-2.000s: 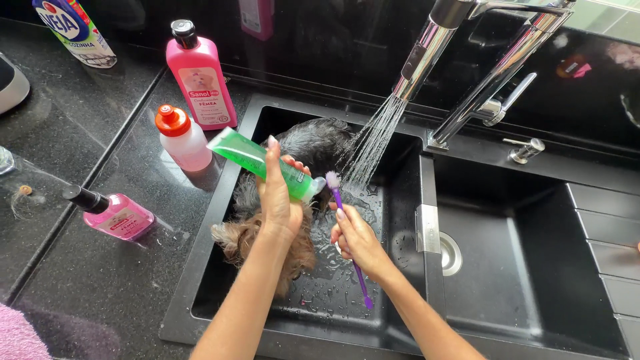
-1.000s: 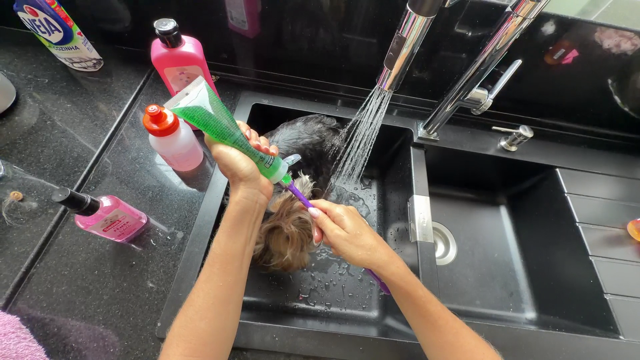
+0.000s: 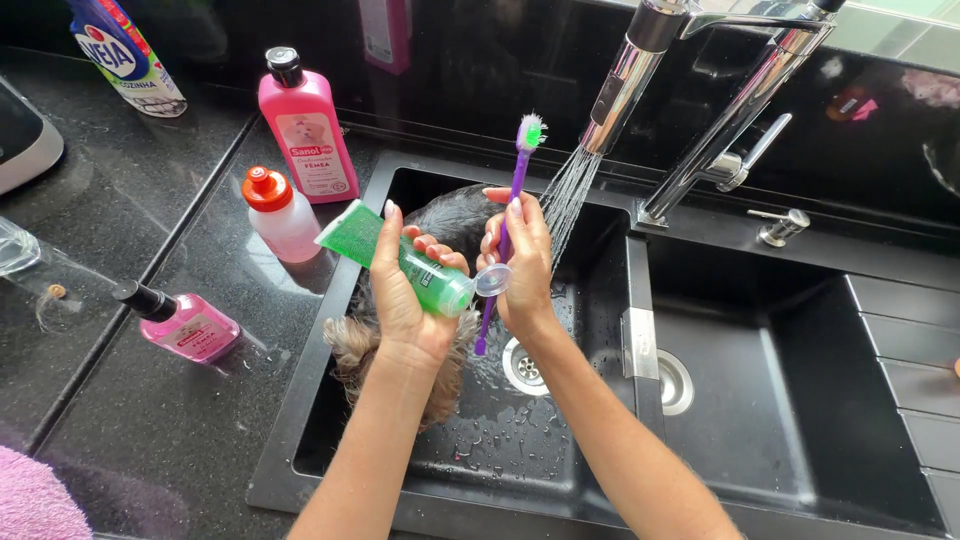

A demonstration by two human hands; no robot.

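Note:
My left hand (image 3: 412,292) grips a green gel tube (image 3: 390,259), whose clear flip cap hangs open beside the purple handle. Upright in my right hand (image 3: 521,262) is a purple toothbrush (image 3: 517,180) with green gel on its white bristles. Under my hands a small wet dog (image 3: 356,341), dark on the back and tan on the head, is in the left basin of a black double sink (image 3: 510,457); my left hand and forearm hide part of it. Water sprays from the chrome faucet head (image 3: 611,105) behind my right hand.
On the black counter left of the sink are a pink Sanol bottle (image 3: 307,135), a red-capped bottle (image 3: 281,221), a smaller pink bottle (image 3: 191,326), a Veja pouch (image 3: 127,60) and a pink towel (image 3: 34,499). The faucet lever (image 3: 765,142) and a small chrome knob (image 3: 784,227) stand behind the sink.
The tube's mouth has come away from the brush, which my right hand has raised upright. Green gel now shows on the bristles, which looked white two seconds ago.

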